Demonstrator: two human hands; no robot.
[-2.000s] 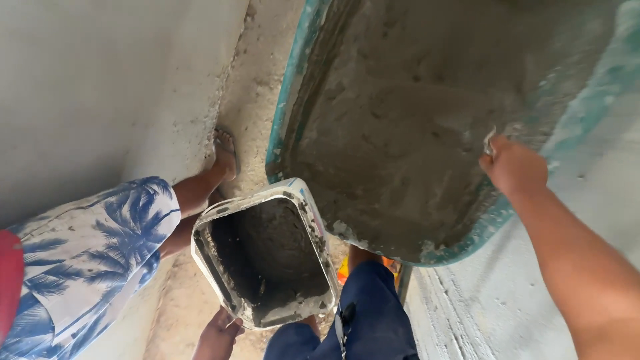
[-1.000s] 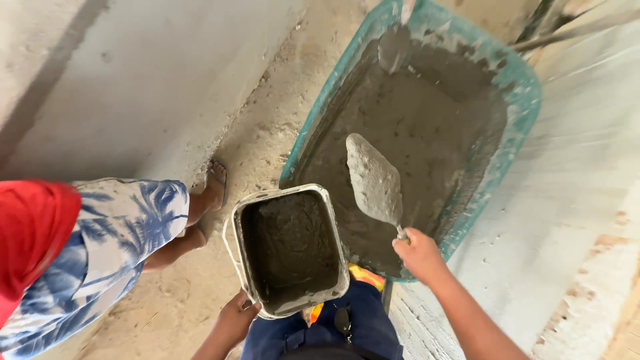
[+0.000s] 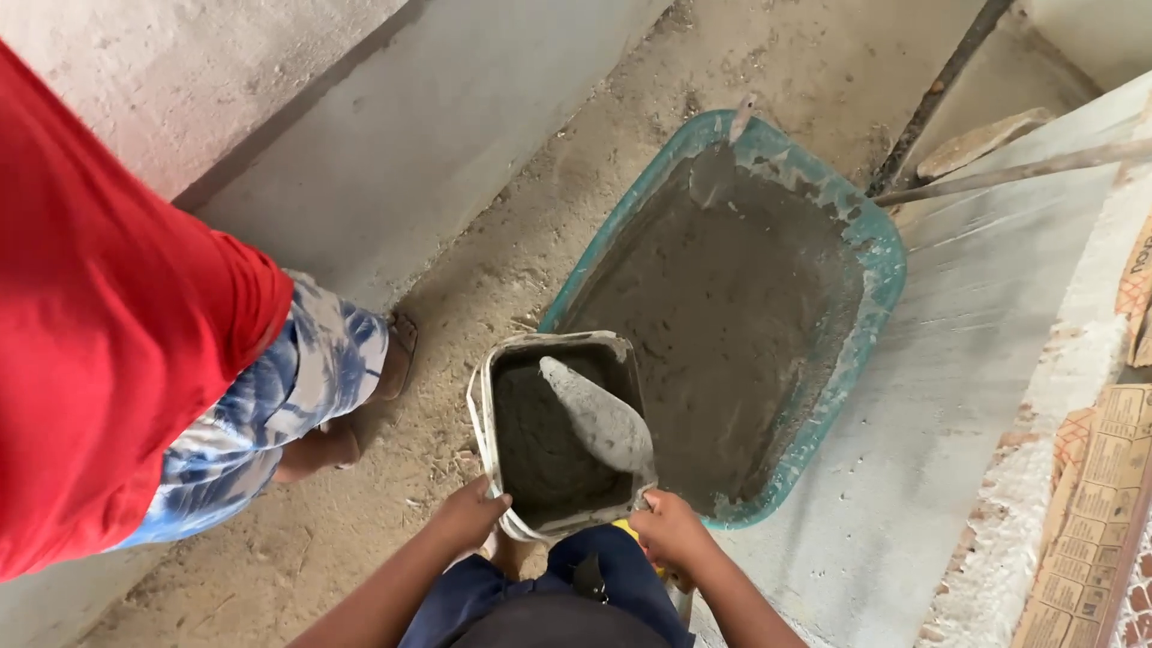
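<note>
My left hand grips the near left rim of a square white plastic bucket that holds grey wet mortar. In my right hand, at the bucket's near right corner, is the handle of a trowel. The mortar-coated blade lies slantwise over the bucket's opening, its tip toward the far left. Just beyond the bucket, a large teal plastic tub holds more wet mortar. A second trowel rests at the tub's far end, its handle over the rim.
A person in a red shirt and patterned shorts stands at the left, feet on the dusty floor. Plastered walls flank the passage. A wooden pole reaches the tub's far right side. Printed paper sacking lies at the lower right.
My right hand has brought the trowel from over the tub to over the bucket. Two seconds ago that hand was above the tub's mortar. The view has shifted and shows more of the person in red.
</note>
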